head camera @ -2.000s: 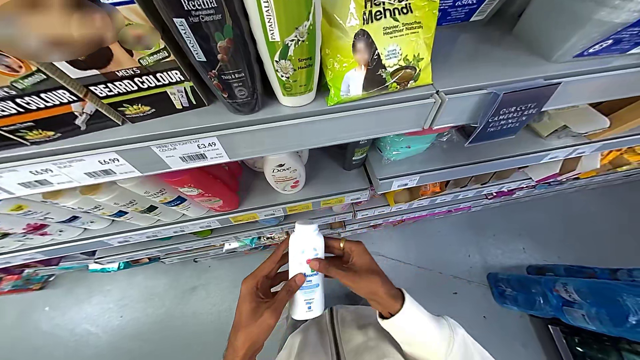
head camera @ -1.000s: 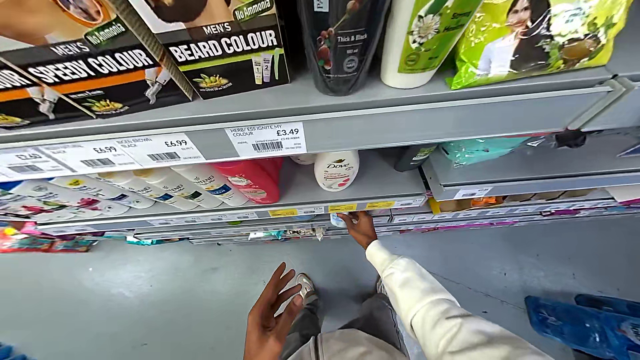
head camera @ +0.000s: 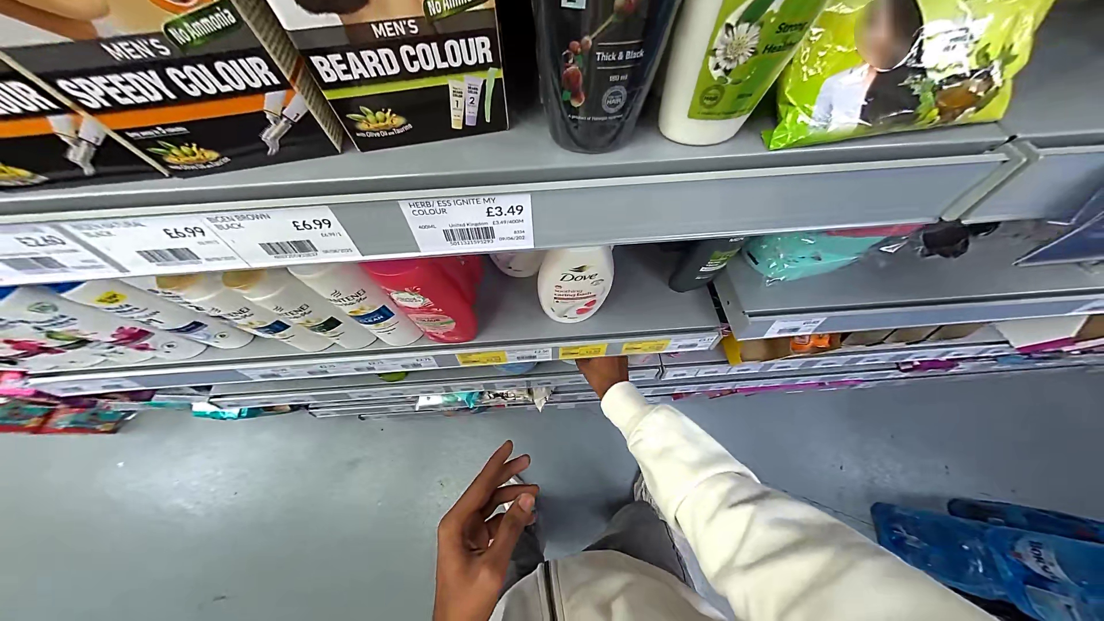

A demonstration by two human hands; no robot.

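Note:
My right hand (head camera: 605, 373) reaches in under the front edge of the middle shelf (head camera: 517, 355); its fingers are hidden by that edge, so what it touches does not show. Above it a white Dove bottle (head camera: 575, 285) stands on the shelf. Bare and raised over the floor, my left hand (head camera: 487, 526) has its fingers bent and apart, with nothing held. Pink-red bottles (head camera: 435, 297) and a row of white bottles (head camera: 319, 306) stand left of the Dove bottle. A dark bottle (head camera: 703, 263) leans at its right.
The upper shelf (head camera: 673, 194) carries hair colour boxes (head camera: 405, 78), a black bottle (head camera: 599, 78), a green-and-white bottle (head camera: 733, 60) and a green packet (head camera: 906, 69). Blue plastic-wrapped packs (head camera: 983, 552) lie on the floor at the lower right. Lower shelves run beneath the middle one.
Two seconds ago both hands held a white bottle in front of me. Since then the right hand has moved forward under the shelf edge, and the left hand is off the bottle, which no longer shows.

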